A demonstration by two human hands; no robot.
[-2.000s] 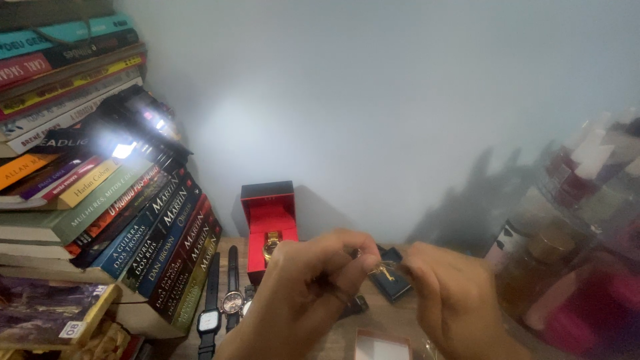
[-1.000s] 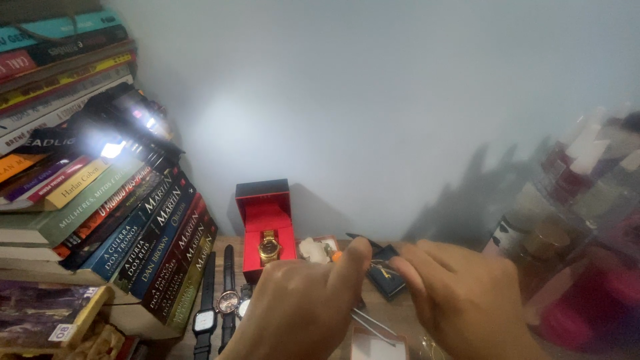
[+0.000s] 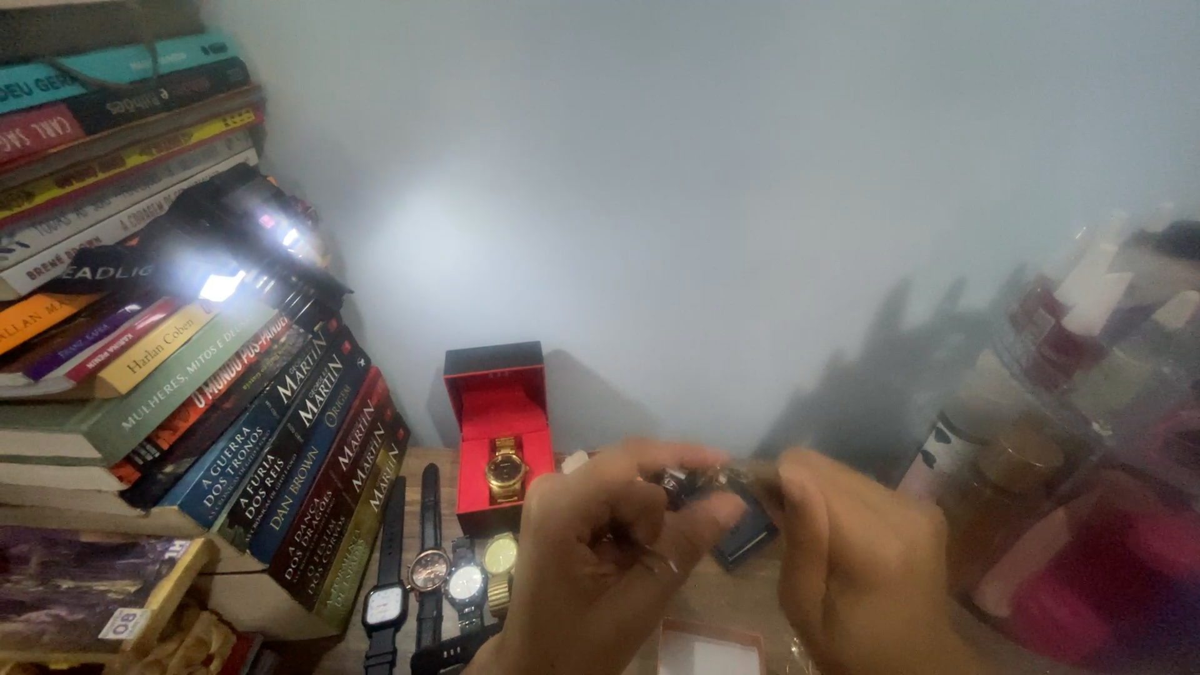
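My left hand point(image 3: 609, 553) is raised over the wooden surface, thumb and forefinger bent around a small thin item that is too blurred to name. A thin shiny metal piece point(image 3: 661, 561) pokes out beneath its thumb. Close on the right, my right hand point(image 3: 853, 553) pinches the other side of the small item. Behind the hands lies a small dark box point(image 3: 747, 539), partly hidden. To the left, a gold wristwatch point(image 3: 506, 472) sits in an open red-lined box point(image 3: 495, 361). Below my hands is a small open box with a white inside point(image 3: 708, 656).
Several wristwatches point(image 3: 429, 570) and a black smartwatch point(image 3: 383, 607) lie left of my hands. A tall stack of books point(image 3: 234, 450) bearing a lit lamp point(image 3: 222, 285) fills the left side. Clear containers with pink and white items point(image 3: 1078, 375) stand at right, and a wall point(image 3: 675, 216) rises behind.
My left hand has turned, its thumb and forefinger now bent apart around the small item. The long metal prongs seen below it one second ago now show only as a short tip.
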